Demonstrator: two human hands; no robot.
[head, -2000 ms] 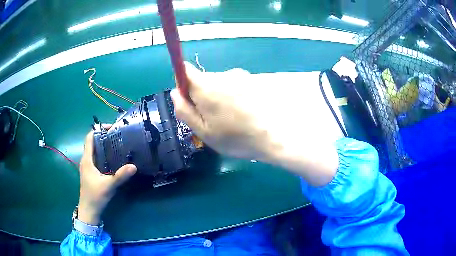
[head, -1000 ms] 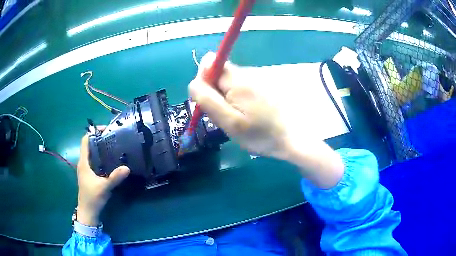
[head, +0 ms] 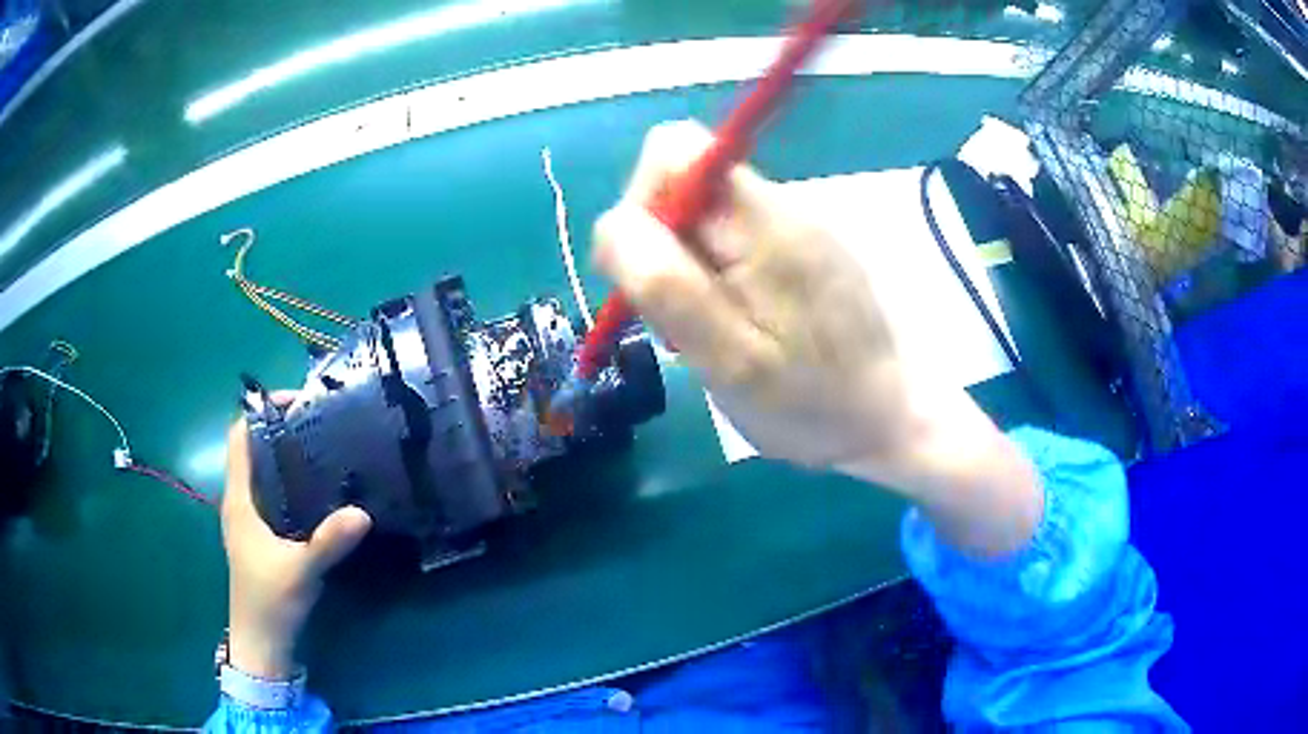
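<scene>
A black ribbed housing assembly (head: 387, 423) lies on the green bench, its round black cylinder (head: 626, 384) towards the right. My left hand (head: 280, 538) grips its left end, thumb on the near side and fingers partly hidden behind. My right hand (head: 775, 301) holds a red-handled brush (head: 717, 151), slanting down to the left. Its bristle end is at the mechanism between ribbed body and cylinder; exact contact is blurred. Yellow and dark red leads (head: 280, 298) come from the back of the body. A white lead (head: 564, 222) stands behind the cylinder.
A white paper sheet (head: 918, 273) lies at right, partly under my right forearm. A black cable (head: 958, 244) and dark object are at its right edge, beside wire mesh (head: 1097, 244). Another black unit (head: 26, 430) is at far left with a white-plugged lead. A pale rail (head: 330, 136) runs behind.
My right hand and the brush have moved right, uncovering the cylinder. The brush end has shifted right along the mechanism. The housing has turned slightly; my left hand still grips it.
</scene>
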